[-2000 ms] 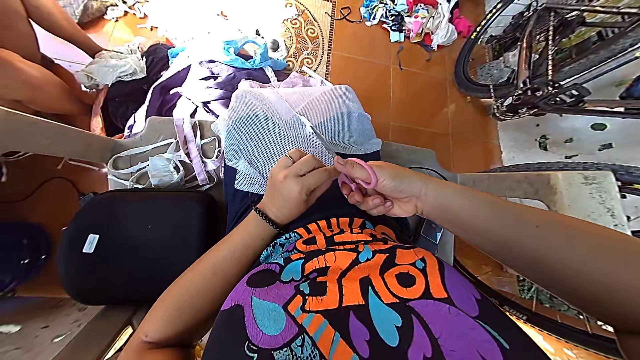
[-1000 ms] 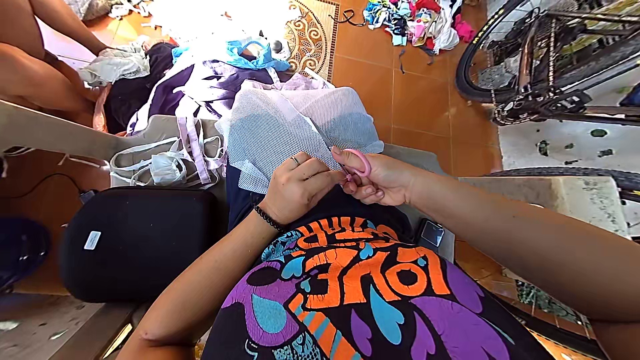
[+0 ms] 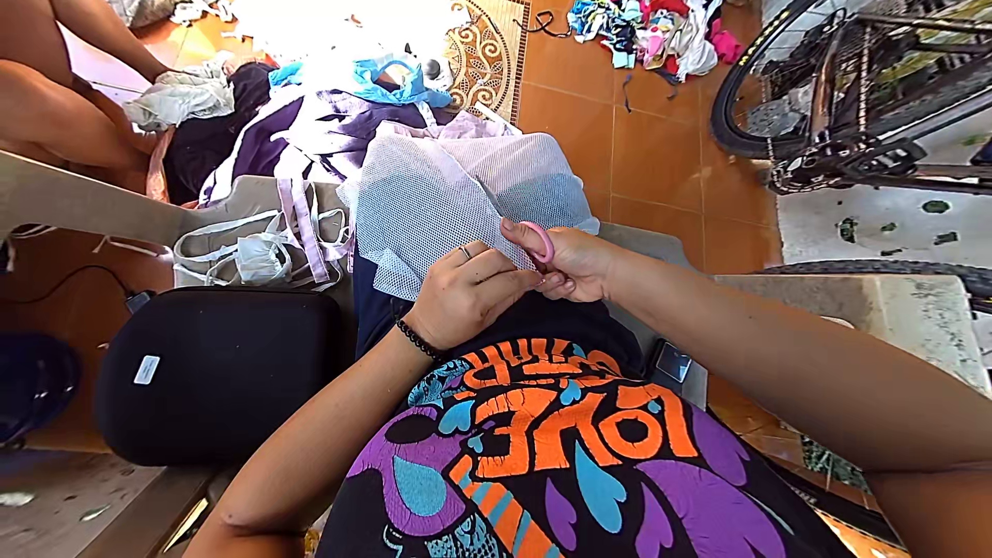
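White mesh fabric [image 3: 434, 209] lies across my lap, with a pale pink part at its far end. My left hand [image 3: 469, 294], wearing a ring and a dark beaded bracelet, pinches the near edge of the mesh. My right hand [image 3: 570, 263] holds pink-handled scissors [image 3: 542, 242] by their loops, close beside the left fingertips. The blades are mostly hidden by the hand and fabric. Pale straps [image 3: 302, 232] and a small white cloth bundle [image 3: 262, 258] lie left of the mesh on the chair.
A black hard case [image 3: 221, 380] sits at my left. Purple and white cloth [image 3: 325, 132] is heaped ahead, near another person's bare legs [image 3: 70, 116]. Fabric scraps [image 3: 651, 35] lie on the tiled floor by a bicycle [image 3: 845, 139]. A small dark device [image 3: 671, 363] rests at my right side.
The scissors' pink handle has turned a little in my right hand. Both hands stay together at the near edge of the mesh.
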